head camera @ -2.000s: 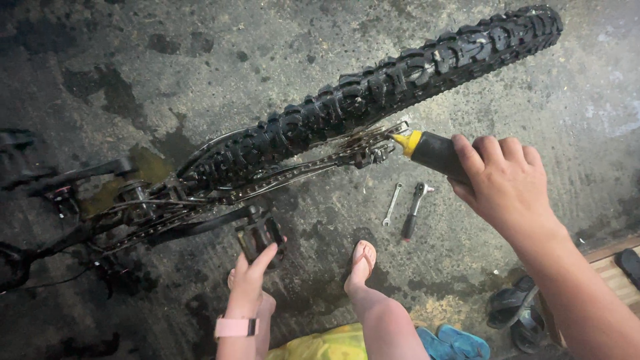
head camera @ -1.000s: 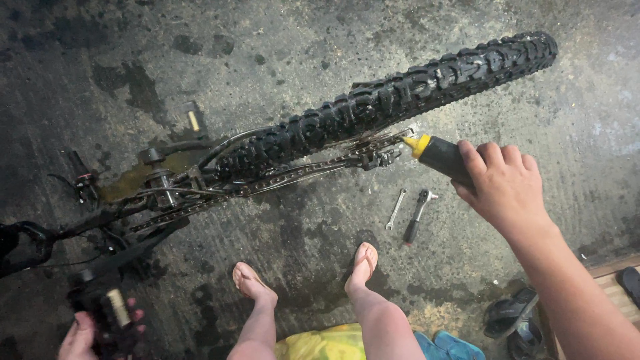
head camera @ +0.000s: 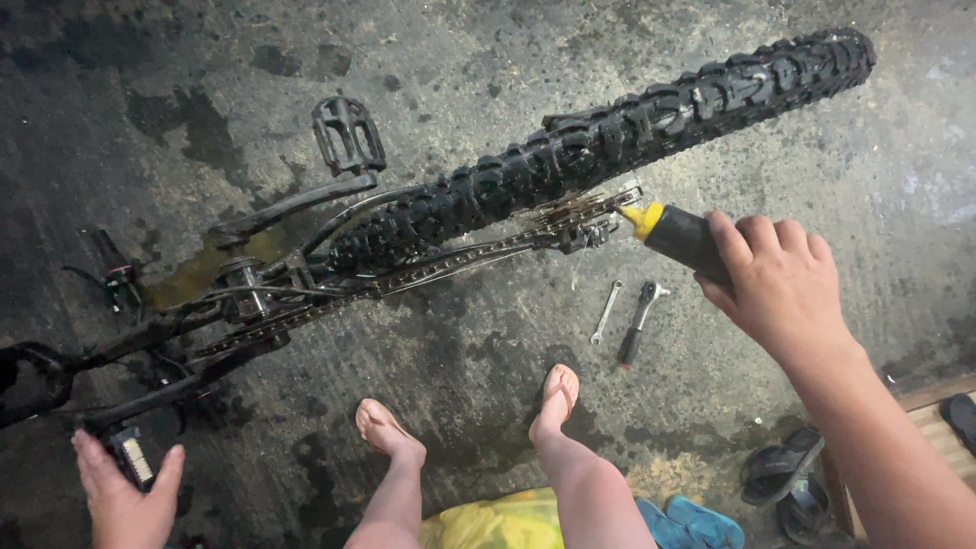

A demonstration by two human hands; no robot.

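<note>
My right hand (head camera: 785, 286) holds a dark squeeze bottle with a yellow nozzle (head camera: 679, 236). The nozzle's tip is at the rear sprockets (head camera: 579, 210) and the chain (head camera: 457, 258), beside the rear derailleur (head camera: 587, 236). At the lower left my left hand (head camera: 130, 488) has its thumb and fingers spread around the near bicycle pedal (head camera: 135, 459); whether it touches the pedal is hard to tell. The knobby rear tire (head camera: 610, 137) slants toward the upper right. The far pedal (head camera: 348, 136) sits above the crank arm (head camera: 293, 200).
A combination wrench (head camera: 606, 313) and a ratchet (head camera: 640, 324) lie on the wet concrete floor. My feet in flip-flops stand below the bicycle. A yellow plastic bag (head camera: 496, 522), blue slippers (head camera: 690, 522) and dark sandals (head camera: 785, 473) are along the bottom.
My left hand has moved left with the near pedal, and the cranks have turned. My right hand keeps the bottle's nozzle by the sprockets.
</note>
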